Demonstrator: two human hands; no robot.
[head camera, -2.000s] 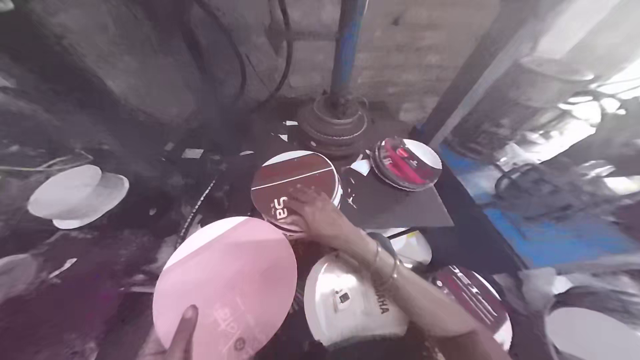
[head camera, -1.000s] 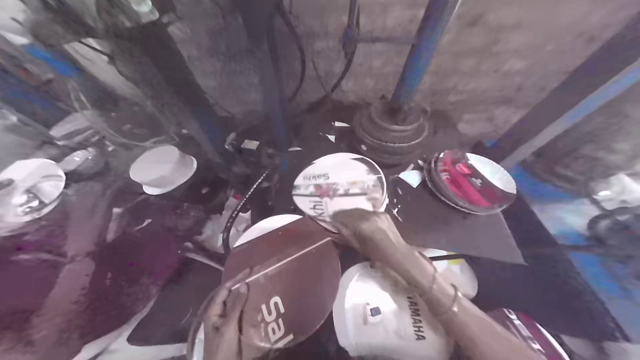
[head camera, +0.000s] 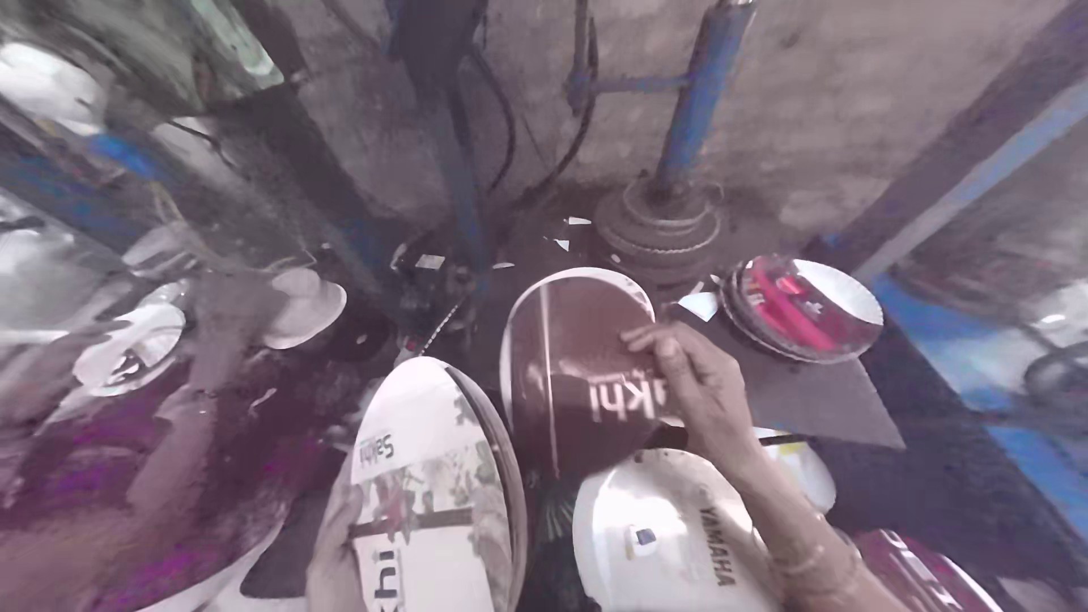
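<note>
My left hand (head camera: 333, 544) holds a stack of printed paper discs (head camera: 425, 493) tilted on edge at the lower middle; the front one is white with a patterned band and lettering. My right hand (head camera: 701, 382) grips the right edge of a brown printed disc (head camera: 578, 365), which has a white rim and a pale stripe, just right of that stack. Below my right wrist lies a white round piece (head camera: 663, 527) marked Yamaha. A stack of discs with a red and pink print (head camera: 807, 306) sits farther right.
A blue metal post (head camera: 701, 102) rises from a round stepped base (head camera: 659, 221) by the wall. Paper scraps (head camera: 699, 306) lie around it. Another printed disc (head camera: 922, 574) is at the lower right, a pale bowl-like piece (head camera: 304, 308) at left. A person's limb shows at the far left.
The discs in my left hand now face with a white patterned one in front, instead of a brown one. My right hand has taken hold of a brown disc by its right edge.
</note>
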